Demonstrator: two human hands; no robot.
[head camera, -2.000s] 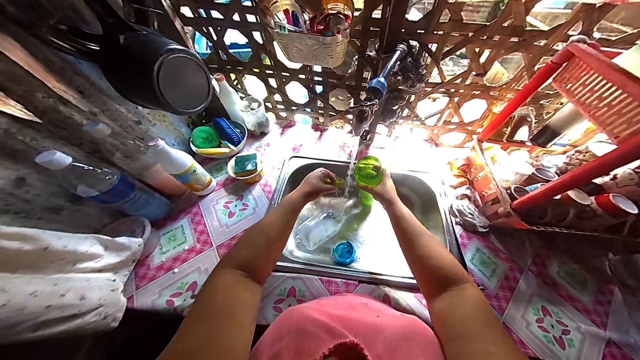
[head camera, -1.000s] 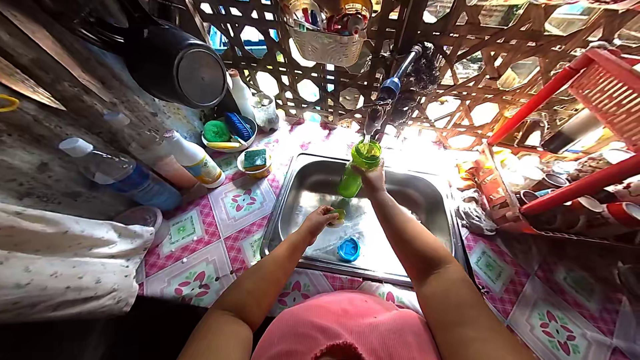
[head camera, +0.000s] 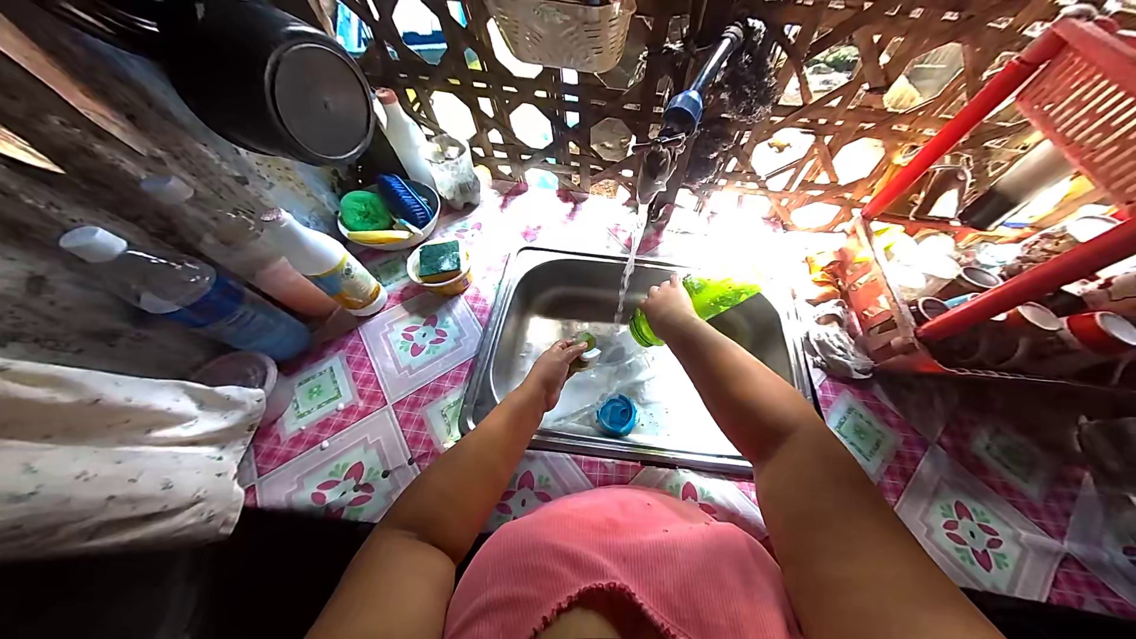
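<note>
Over the right half of the stainless steel sink (head camera: 763, 333), my right hand (head camera: 667, 311) grips a green translucent bottle (head camera: 723, 295), tipped on its side with its mouth toward the middle. My left hand (head camera: 556, 368) holds a small green and white item (head camera: 586, 346), perhaps a cap, over the left half. Between the hands a stream of water (head camera: 631, 266) falls from the faucet (head camera: 658, 164). A blue plastic lid (head camera: 617, 414) lies near the sink's front wall, beside something clear that I cannot make out.
Left of the sink stand a small tub with a sponge (head camera: 440, 261), a bowl (head camera: 417, 232) with a brush, a white bottle (head camera: 324, 264) and a large water bottle (head camera: 191, 297). A black pot (head camera: 275, 84) hangs above. On the right is a red dish rack (head camera: 887, 311) with cups.
The green bottle has gone from upright under the faucet to tipped over at the right, in my right hand. My left hand stays low at the left with the small item.
</note>
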